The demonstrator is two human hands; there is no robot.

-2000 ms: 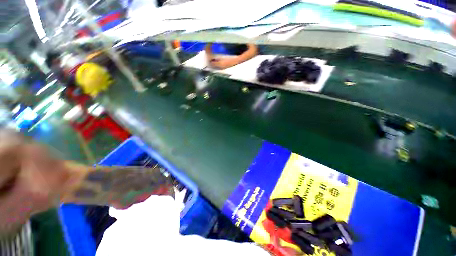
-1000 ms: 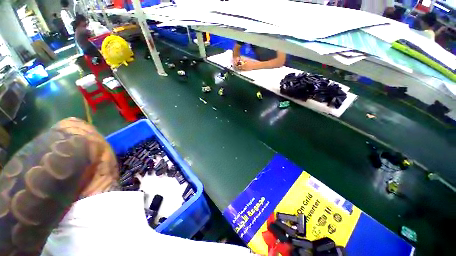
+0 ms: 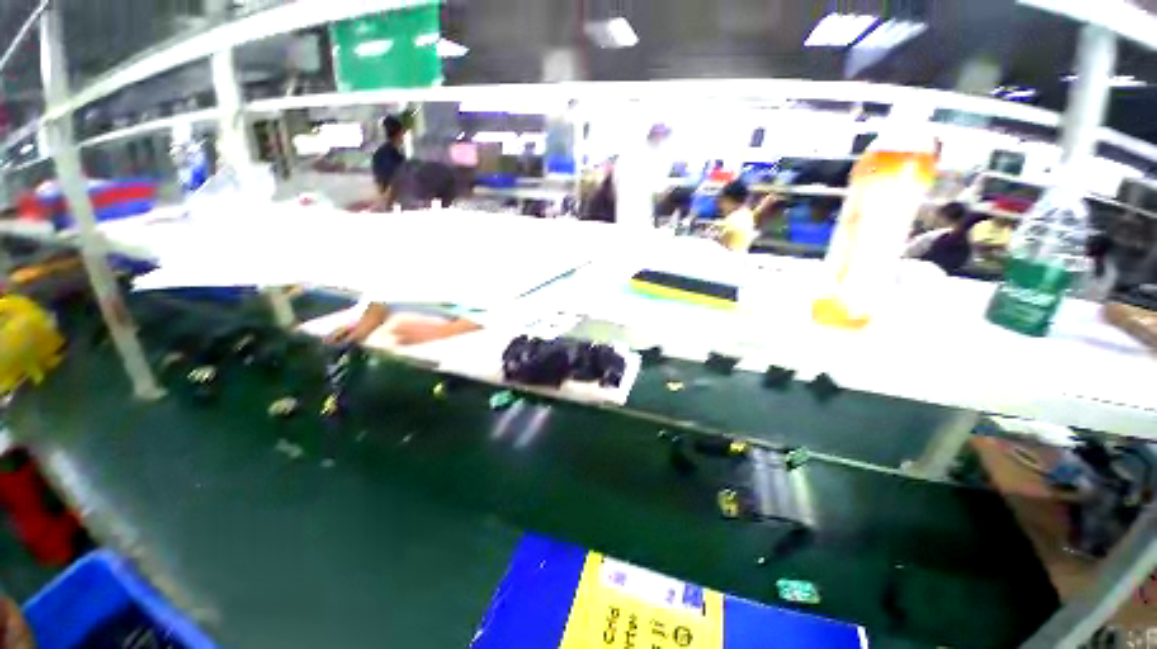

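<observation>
The blue-and-yellow printed sheet (image 3: 645,609) lies at the bottom centre, with its near part cut off by the picture's edge. The blue bin (image 3: 99,586) is cut off at the lower left, with dark parts inside. A small skin-coloured patch shows at the left edge beside the bin; it may be part of my left hand or arm (image 3: 10,628), cut off and blurred. My right hand is out of the picture. No housing shows on the visible part of the sheet.
The green conveyor (image 3: 343,507) carries scattered circuit boards (image 3: 798,591) and black parts. Across it, a person's arms (image 3: 425,328) rest near a heap of black parts (image 3: 562,363) on a pale sheet. A white shelf above holds a bottle (image 3: 1043,273). Yellow object far left.
The view has swung up and to the right. The bin and sheet have shifted down in the picture, and the housings on the sheet, my white sleeve and most of the arm have left view.
</observation>
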